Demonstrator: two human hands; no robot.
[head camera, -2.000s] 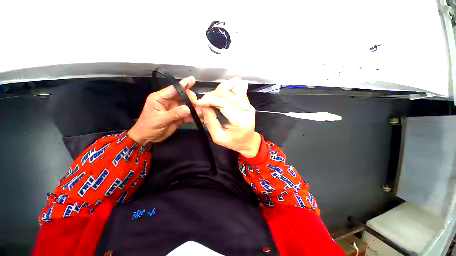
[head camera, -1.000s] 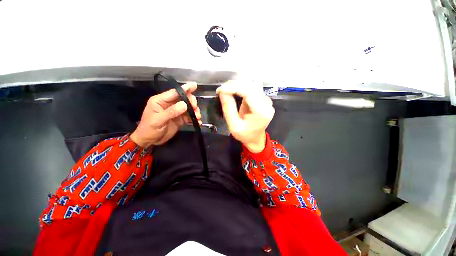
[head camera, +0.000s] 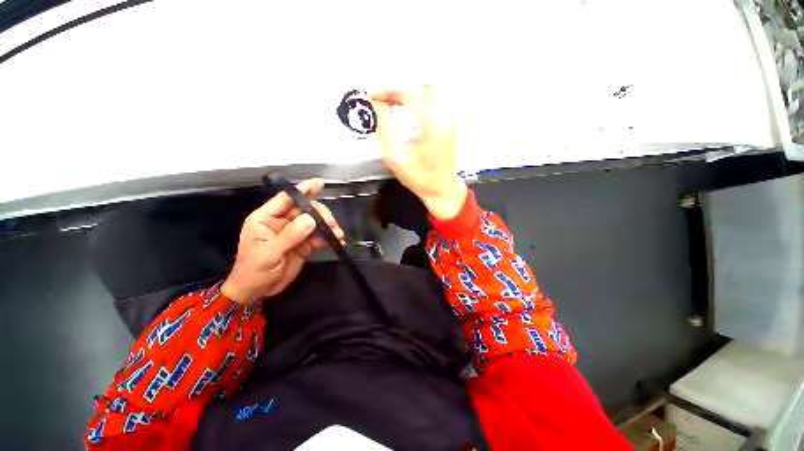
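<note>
My left hand (head camera: 275, 244) holds a long thin black strip (head camera: 344, 255) between thumb and fingers in front of the dark apron. The strip slants from the table edge down toward my lap. My right hand (head camera: 421, 141) is over the white table, with its fingertips at the right rim of the small round paint pot (head camera: 357, 114). The pot has black contents with a pale reflection. The fingers of my right hand are pinched, but overexposure hides whether the brush is in them.
The white table (head camera: 220, 106) spans the top of the view, with a black mark at the right. Loose black strips (head camera: 75, 32) lie at the far left. A bin of small parts (head camera: 783, 53) is at the top right. A grey panel (head camera: 760, 255) and boxes stand at the lower right.
My right hand has moved from beside the strip up to the paint pot. The white brush end no longer shows at the right. The view has shifted, bringing strips and bin into sight.
</note>
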